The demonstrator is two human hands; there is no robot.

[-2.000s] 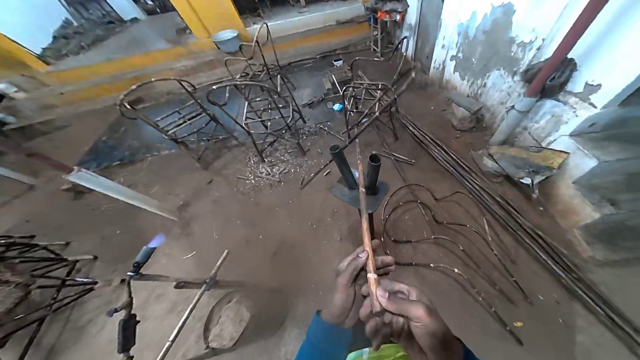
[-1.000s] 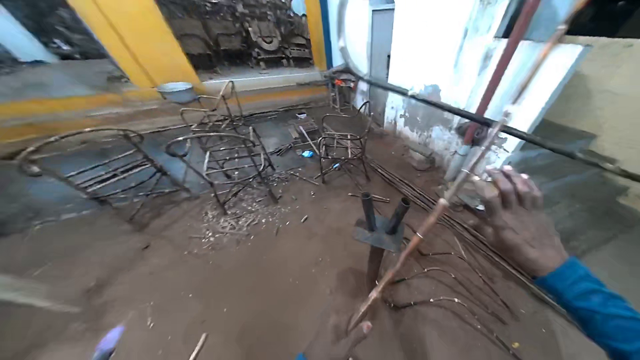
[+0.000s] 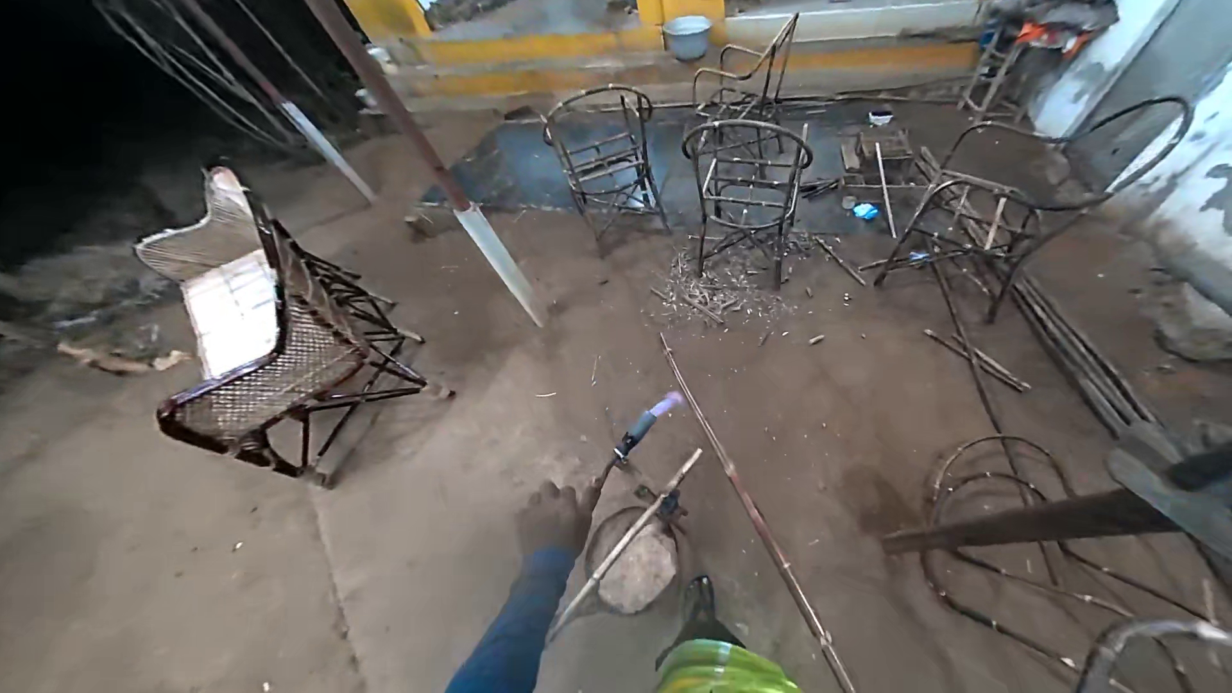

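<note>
My left hand (image 3: 556, 520) reaches down to the handle of a lit gas torch (image 3: 635, 433); its fingers are blurred, so how firmly they close on it cannot be told. A pale violet flame (image 3: 665, 403) points up and right from the nozzle. Just right of the flame, a long cane pole (image 3: 736, 486) runs slantwise to the bottom edge. My right hand is out of sight. A short cane stick (image 3: 630, 532) lies across a round holder with a stone (image 3: 639, 574) in it.
A woven cane chair (image 3: 279, 346) stands left, beside a slanting post (image 3: 452, 192). Bare cane chair frames (image 3: 751, 178) stand ahead amid shavings (image 3: 722, 289). At right are a metal bending stand (image 3: 1039, 520), bent canes (image 3: 1001, 597) and a bundle of poles (image 3: 1078, 356).
The view has swung left and down. My left hand has come to the torch, and my right hand, raised beside the cane pole one second ago, has left the view.
</note>
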